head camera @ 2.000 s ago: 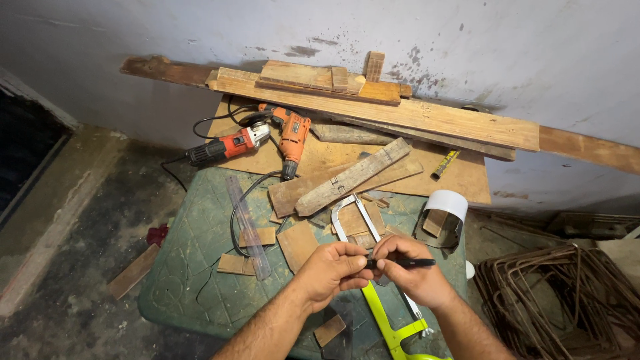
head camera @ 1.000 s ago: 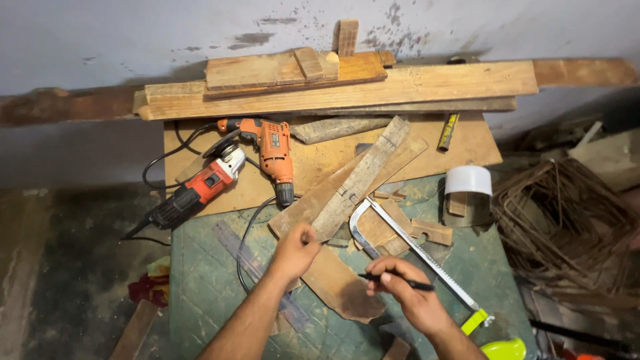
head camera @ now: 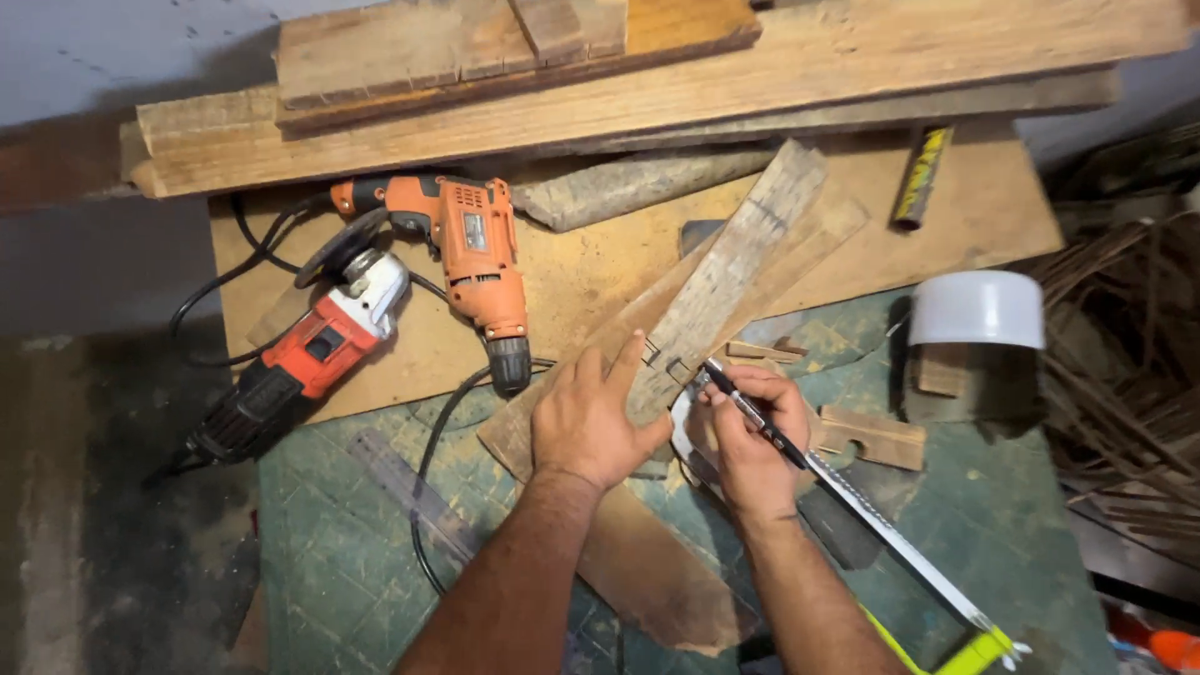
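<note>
My left hand [head camera: 589,417] rests with spread fingers on the lower end of a narrow weathered wooden strip [head camera: 736,253], its index finger beside small dark marks. My right hand [head camera: 761,431] holds a black marker pen [head camera: 755,412], whose upper end is by the strip's right edge. Under the strip lie other thin boards, one reaching down toward me as a brown wooden piece [head camera: 647,572]. A hacksaw [head camera: 900,544] with a bright green handle lies partly beneath my right hand. Right of that hand is a small notched wood block [head camera: 872,438].
An orange power drill [head camera: 483,262] and a red angle grinder [head camera: 309,356] with cords lie at left. A clear ruler [head camera: 412,492] is on the green table [head camera: 328,562]. Long planks [head camera: 562,112] are stacked at the back. A white cylindrical object [head camera: 977,309] and a yellow-and-dark tube [head camera: 923,178] are at right.
My hands were together around a small dark thing, then moved apart. My left hand has come onto the weathered strip, and my right hand has brought the marker beside it. The view is now closer.
</note>
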